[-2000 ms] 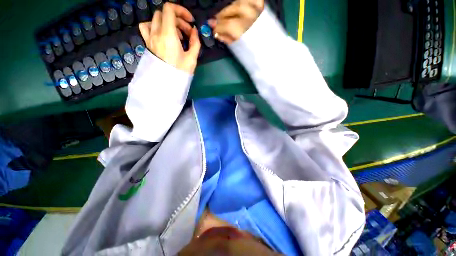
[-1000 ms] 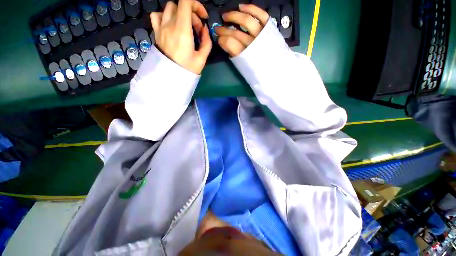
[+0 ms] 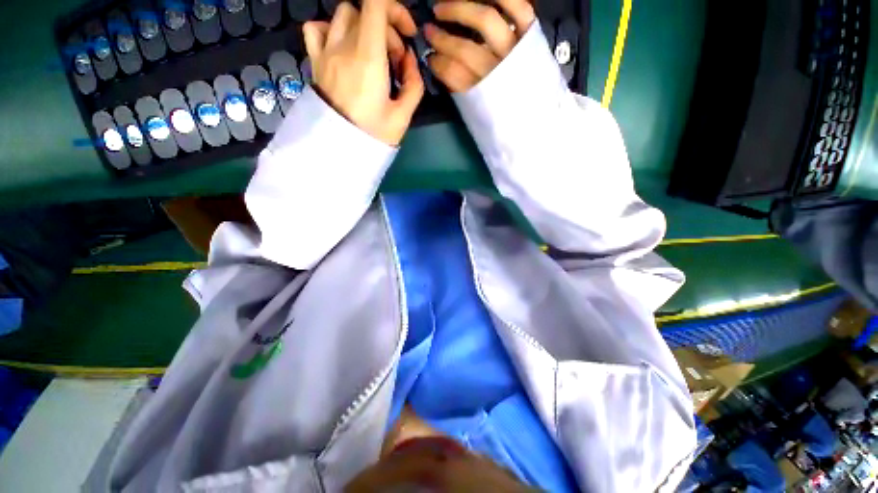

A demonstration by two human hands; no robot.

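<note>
A long black tray (image 3: 231,69) lies at the upper left to centre, holding two rows of dark grey oval housings (image 3: 220,138) with silvery or white discs. Many left-end units have blue strips (image 3: 157,125) across the discs. My left hand (image 3: 366,72) is bare, over the middle of the tray, fingers bent and thumb on its inner side. My right hand (image 3: 474,43) is bare, close beside it, with curled fingertips pointing at the left hand. A small bluish shiny spot shows between the hands. What the fingertips touch or hold is hidden.
A large black case (image 3: 746,116) stands at the right, beside a black tray of small silvery parts (image 3: 836,135). A dark sleeve (image 3: 833,241) reaches in at the right edge. Cardboard boxes (image 3: 708,376) are at lower right. Yellow lines (image 3: 616,58) mark the green surface.
Two seconds ago a blue-marked disc showed between the hands; now it is mostly covered. My right hand's fingers are more curled. The view has shifted slightly; both hands stay over the tray's middle.
</note>
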